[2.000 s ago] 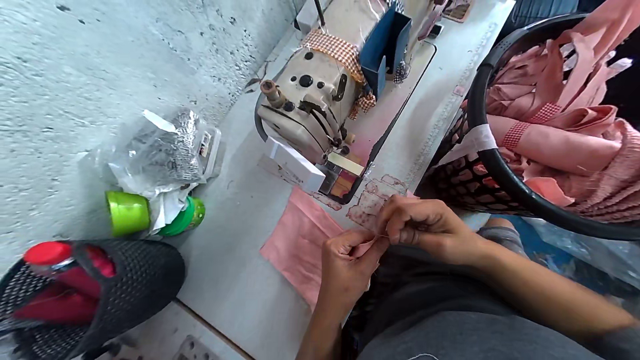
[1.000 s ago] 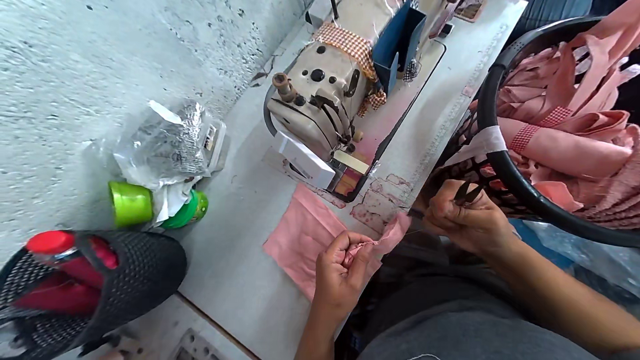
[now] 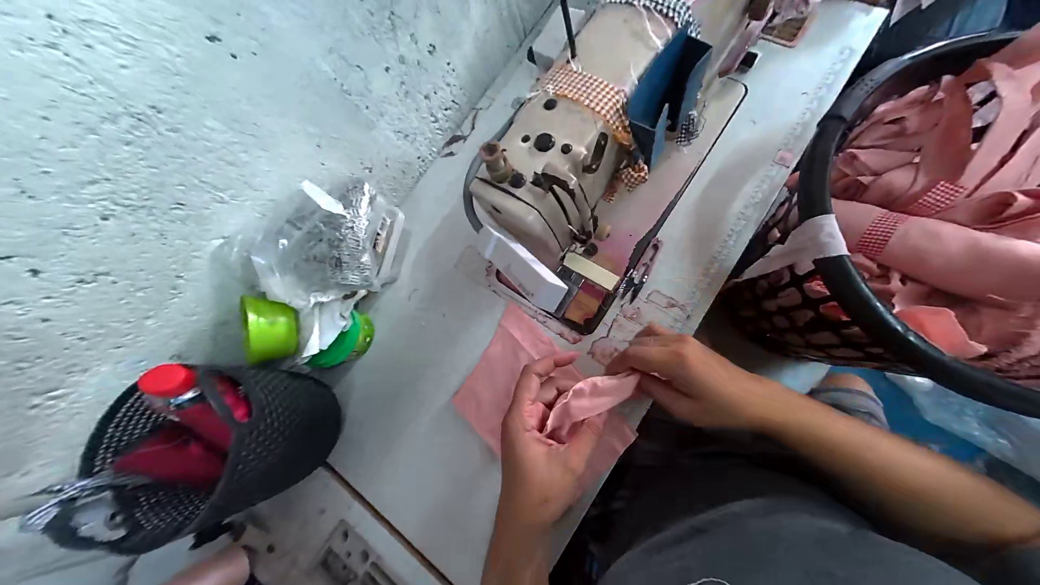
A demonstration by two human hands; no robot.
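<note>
A folded strip of pink fabric stretches between my two hands near the table's front edge. My left hand, palm up, has its curled fingers around one end. The fingers of my right hand pinch the other end; whether they also hold a tool is hidden. Under and beside my left hand, a flat piece of pink cloth lies on the white table. Just beyond the hands stands an industrial sewing machine, wrapped with checked cloth bands.
A black basket of pink fabric pieces stands at the right. At the left are a dark mesh basket with a red-capped bottle, a green cup and a clear plastic bag. A rough wall borders the table.
My right hand, apart from the fabric and holding small dark thread snips a second ago, has come back to the pink strip beside my left hand. The snips no longer show.
</note>
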